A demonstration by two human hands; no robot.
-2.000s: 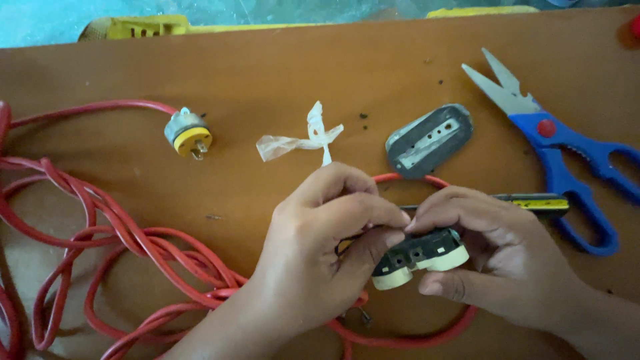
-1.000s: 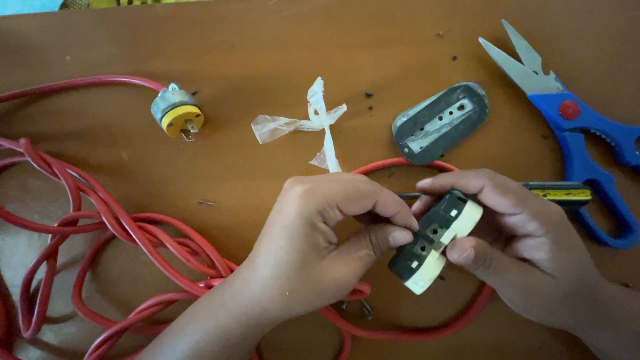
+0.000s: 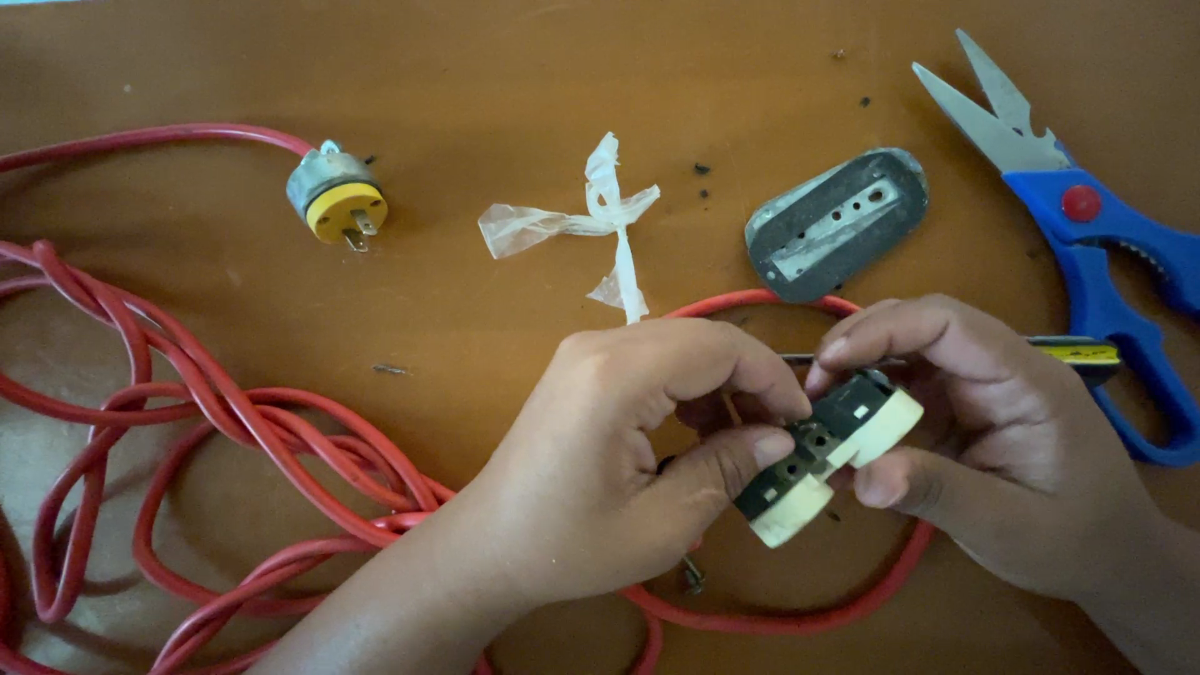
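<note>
A black and cream duplex electrical outlet is held between both hands at the lower right. My left hand pinches at its black side with thumb and index finger; a bit of wire shows beneath those fingers. My right hand grips the outlet's upper right end, thumb by the cream face. Under the hands runs a red cable in a loop. Behind the right hand lies a screwdriver with a yellow and black handle, its shaft partly hidden by the fingers. Small screws rest below the left hand.
Tangled red cable covers the left side, leading to a yellow and metal plug. A knotted plastic strip lies at the centre. Beyond the hands are an oval metal cover plate with a dark gasket and blue-handled scissors, blades apart.
The outlet has been turned from roughly level to a steep slant between the hands. Both hands remain on it. The view has shifted.
</note>
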